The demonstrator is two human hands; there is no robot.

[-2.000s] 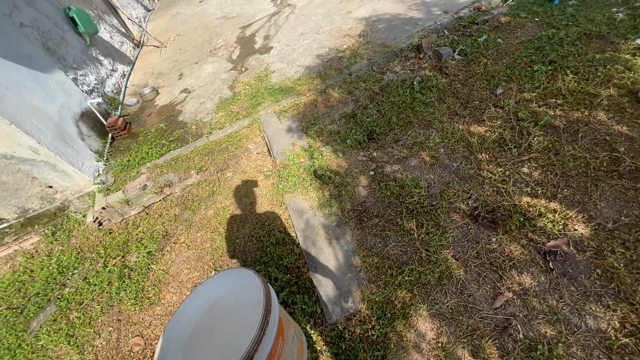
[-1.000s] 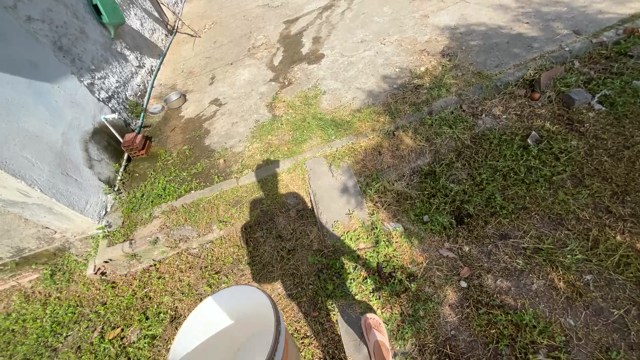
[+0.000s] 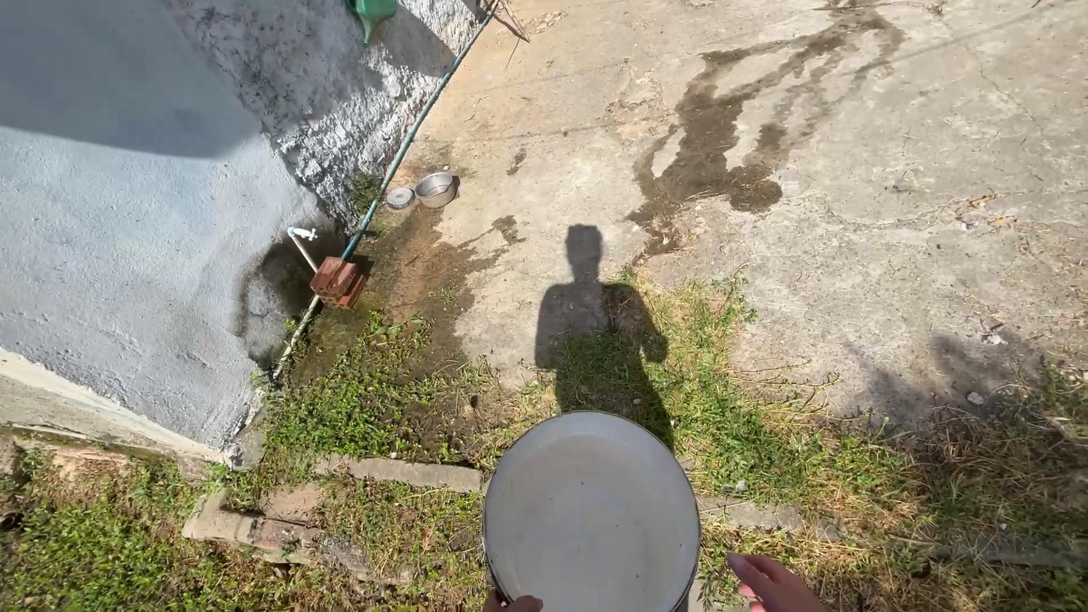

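Observation:
A round white bucket (image 3: 595,510) is at the bottom centre of the head view, its pale inside showing. My left hand (image 3: 512,603) grips its near left rim; only the fingertips show. To the right of the bucket is my right hand (image 3: 772,583), apart from the rim, holding nothing, with the fingers partly spread and cut off by the lower edge. Most of the bucket's outer wall is hidden.
A white tap (image 3: 302,233) stands by the wall (image 3: 153,238), with red hollow bricks (image 3: 338,282) at its pipe. A green hose (image 3: 408,136) runs past metal bowls (image 3: 436,189). Concrete edging (image 3: 416,474) borders a partly wet concrete slab (image 3: 544,170). A green container (image 3: 372,13) hangs above.
The view has moved forward, towards the concrete slab and tap. Both hands have come into view, one at the bucket's rim. The foot seen a second ago is out of view.

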